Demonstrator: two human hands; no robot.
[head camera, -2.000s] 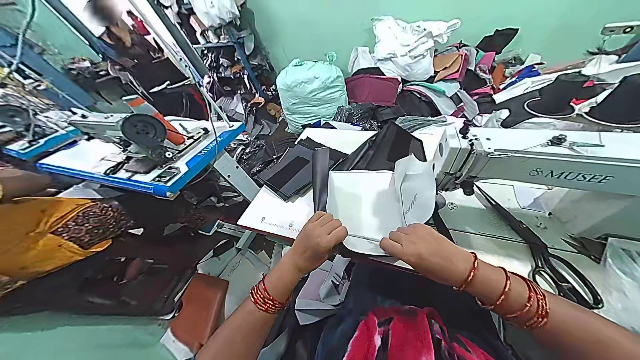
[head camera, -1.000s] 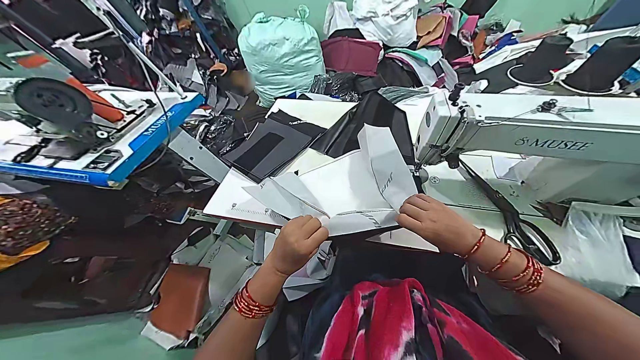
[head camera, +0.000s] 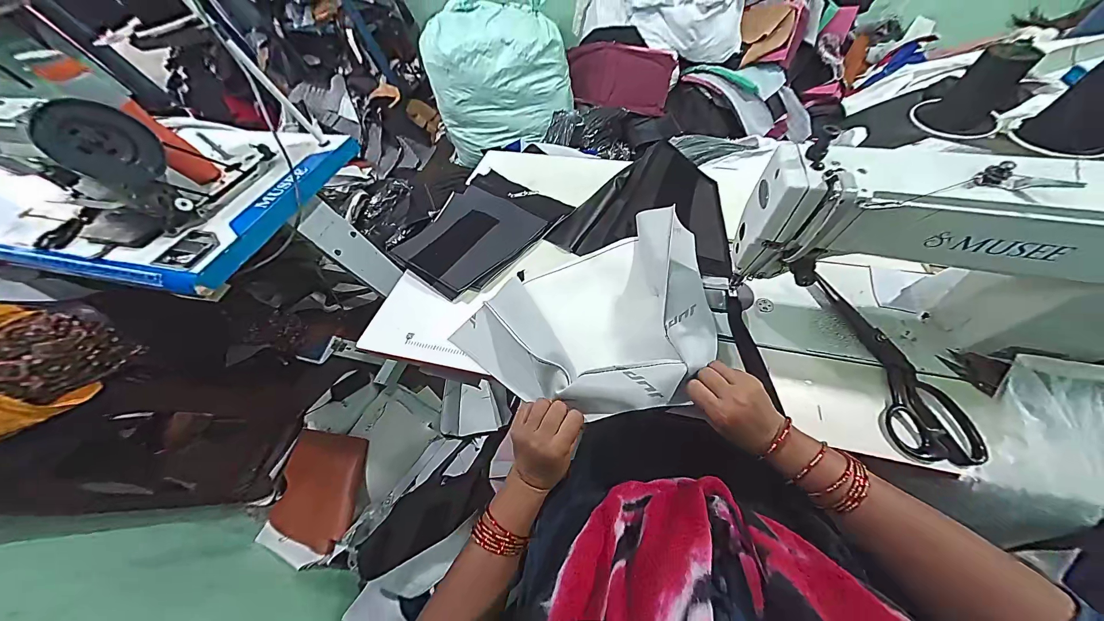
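A white sheet-material piece (head camera: 604, 319) with folded, standing edges and grey printing lies on the sewing table, left of the needle area of a white sewing machine (head camera: 949, 207). My left hand (head camera: 545, 442) pinches its near left edge. Its near right corner is gripped by my right hand (head camera: 733, 404). Behind the piece, black sheet material (head camera: 655, 207) reaches toward the machine head. Flat black pieces (head camera: 470, 237) lie at the table's left. Large black-handled scissors (head camera: 906, 379) rest on the machine bed, right of my right hand.
Another sewing machine table (head camera: 319, 164) with a blue edge stands at the left. A pale green sack (head camera: 496, 78) and heaped fabric are behind. A brown piece (head camera: 319, 487) and scraps lie on the floor. At the right are a clear plastic bag (head camera: 1048, 431) and black thread cones (head camera: 979, 86).
The white piece has gone from a mostly flat panel held up to a wider shape with raised side flaps. Both hands still hold its near edge. The view has shifted.
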